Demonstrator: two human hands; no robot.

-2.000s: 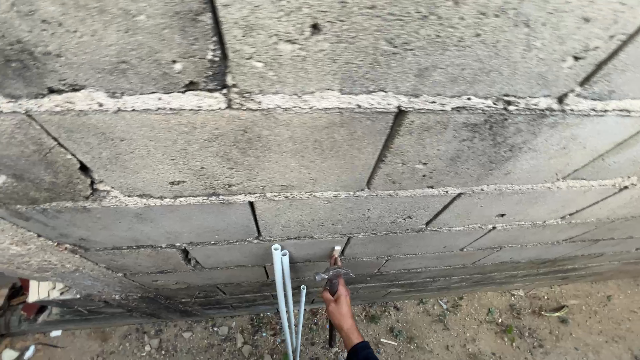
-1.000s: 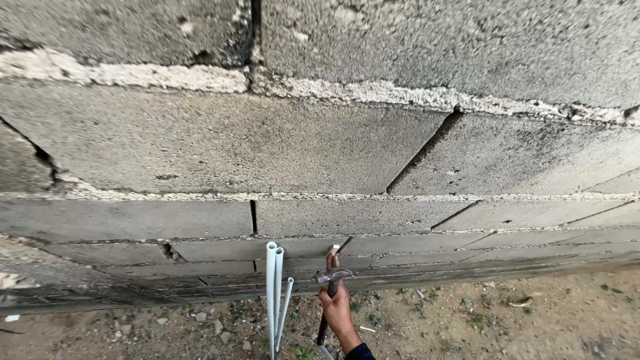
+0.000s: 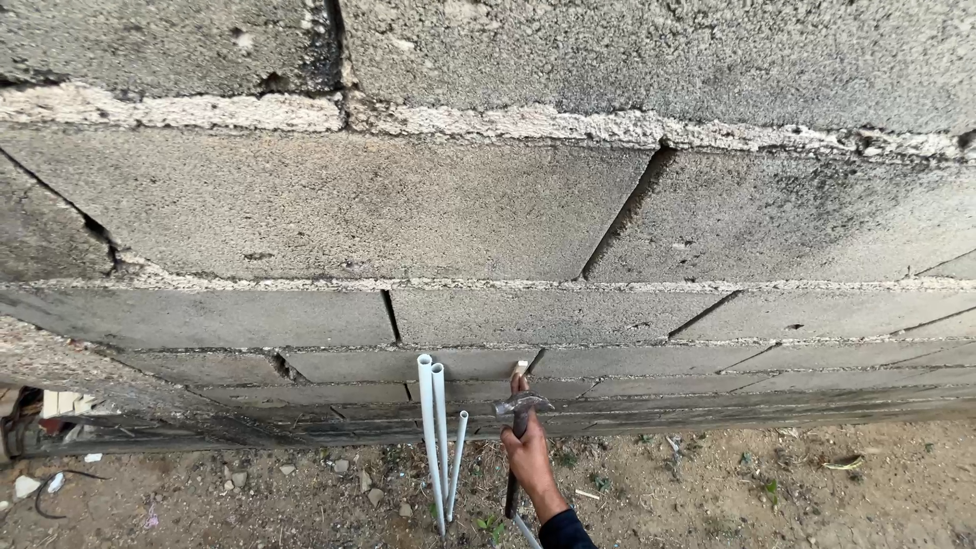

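My right hand (image 3: 526,456) reaches down beside a wall of grey concrete blocks (image 3: 366,206), gripping a claw hammer (image 3: 521,406) by its handle just below the head. Beyond the hammer head, fingers extend toward the wall, with a small whitish piece (image 3: 522,366) at their tips, near a vertical joint between blocks. Whether that piece is held or fixed to the wall cannot be told. Left of the hand, several pale plastic pipes (image 3: 425,427) rise from the ground. Part of another pale pipe (image 3: 526,531) shows below the hammer handle. My left hand is out of view.
Bare soil (image 3: 747,488) with small stones and sprigs of green runs along the wall's foot. A dark curved cable or strip (image 3: 47,496) and white fragments lie at the lower left. A rough masonry edge (image 3: 91,366) juts in at the left, near some debris.
The view has shifted, and the upper wall blocks now fill more of it. My right hand keeps hold of the hammer beside the pipes.
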